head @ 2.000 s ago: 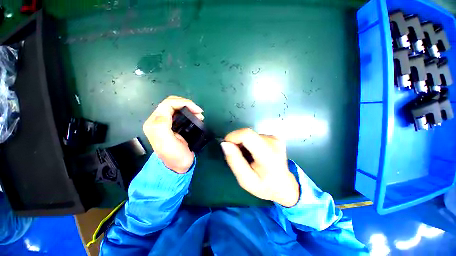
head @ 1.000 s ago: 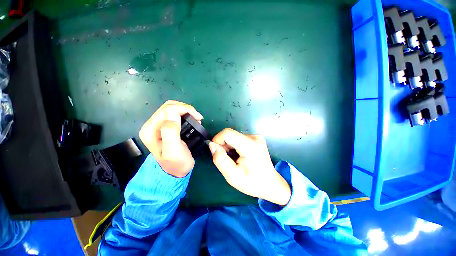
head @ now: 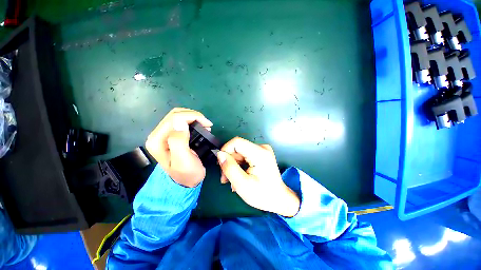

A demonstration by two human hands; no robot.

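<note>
My left hand [head: 176, 147] holds a blocky black plastic bracket [head: 203, 141] above the green mat, its fingers wrapped around the far and left sides. My right hand [head: 254, 171] has its thumb and index finger pinched at the bracket's lower right edge. A tiny light glint shows at these fingertips; the small thing there is mostly hidden, and I cannot tell what it is.
A blue bin [head: 389, 126] at the right holds black parts with silvery fittings [head: 448, 113] in rows. A black tray [head: 32, 132] with a clear plastic bag [head: 6, 124] is at the left. Loose black parts [head: 126, 166] lie beside it. A cardboard box [head: 96, 238] sits below the edge.
My right hand has moved left, from a little apart from the bracket to its edge. My left hand still holds the bracket, now slightly turned. The view has shifted slightly.
</note>
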